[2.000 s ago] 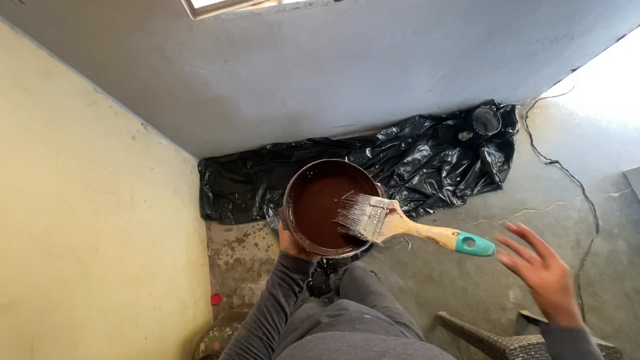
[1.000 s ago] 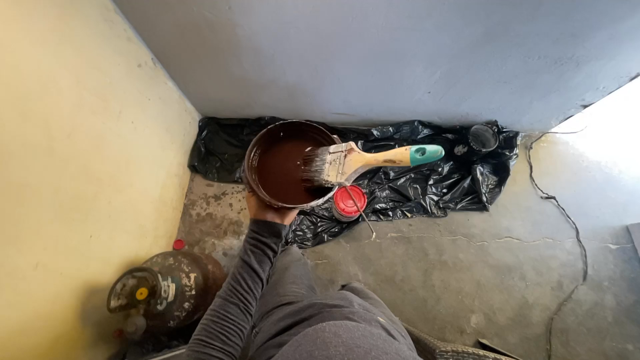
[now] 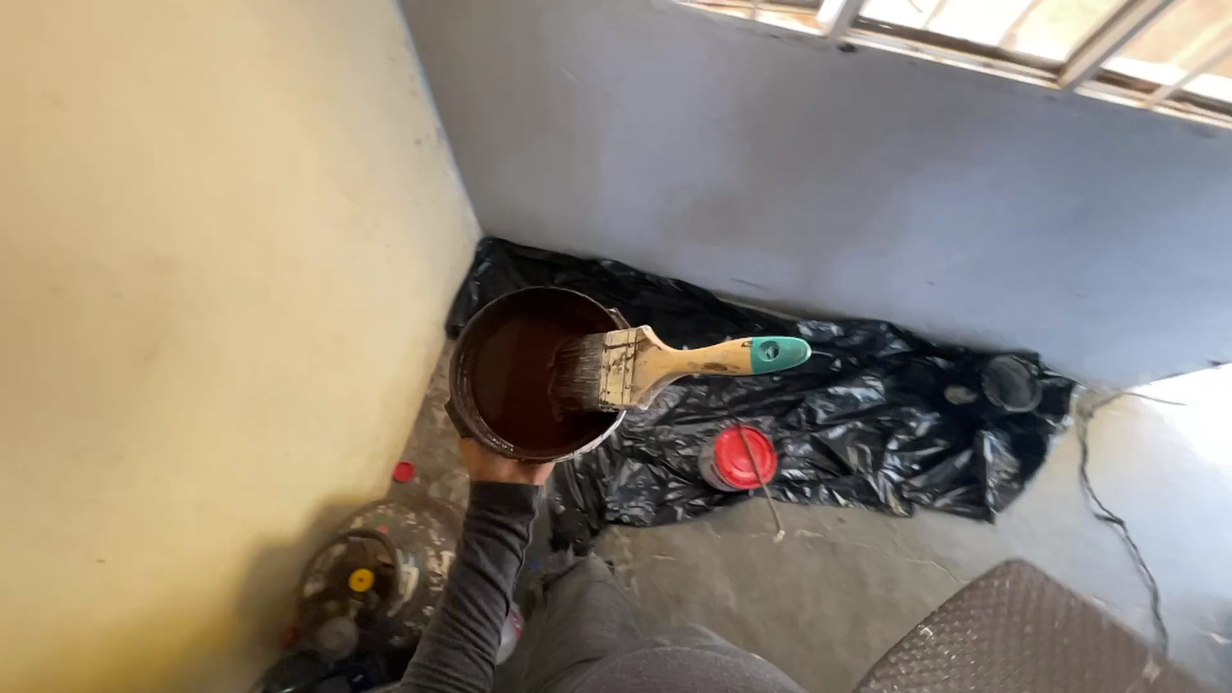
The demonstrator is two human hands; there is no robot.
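Observation:
My left hand point(image 3: 502, 466) holds a round bucket of dark brown paint point(image 3: 510, 375) from below at its near side; the fingers beneath are mostly hidden. Across the bucket's right rim lies a wide paintbrush point(image 3: 693, 361), its bristles over or in the paint and its wooden handle with a green end pointing right. No hand touches the brush. My right hand is out of view. Below the brush handle, a container with a red lid point(image 3: 744, 457) stands on black plastic sheeting point(image 3: 847, 423), and a thin wire or rod passes over the lid.
A gas cylinder point(image 3: 414, 553) stands by the yellow wall point(image 3: 212, 289) at lower left. A woven-pattern brown seat point(image 3: 1030, 635) is at lower right. A cable point(image 3: 1107, 515) runs along the floor at right. A dark round container point(image 3: 1011, 383) sits on the sheeting's far end.
My right hand, near the brush handle two seconds ago, has left the view. The view has shifted, now showing the window and the brown seat. The brush still rests on the bucket.

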